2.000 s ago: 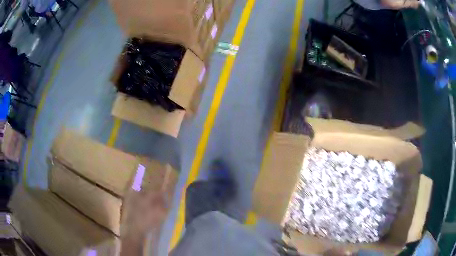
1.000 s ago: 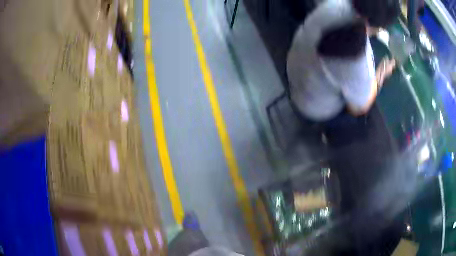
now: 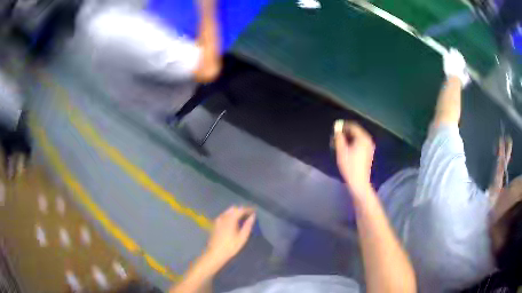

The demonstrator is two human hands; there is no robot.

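Observation:
My left hand (image 3: 230, 233) is raised at the lower middle, over the floor, with its fingers loosely bent and a small gap at the thumb. I see nothing in it. My right hand (image 3: 354, 153) is raised further forward, in front of the bench's dark side. Its fingers are curled, and a pale cream band or small piece shows at one fingertip. Blur hides whether it holds anything. Neither hand touches the green bench top (image 3: 337, 71).
A person in a light shirt (image 3: 441, 200) is close at the right, a white-gloved hand (image 3: 455, 66) reaching over the bench. Another person (image 3: 134, 54) is at the upper left by a blue surface (image 3: 243, 17). Cartons (image 3: 63, 229) stand at the lower left beside yellow floor lines.
The view has swung from the aisle and open cartons to the green bench. Both my hands have come into view. The persons now appear closer.

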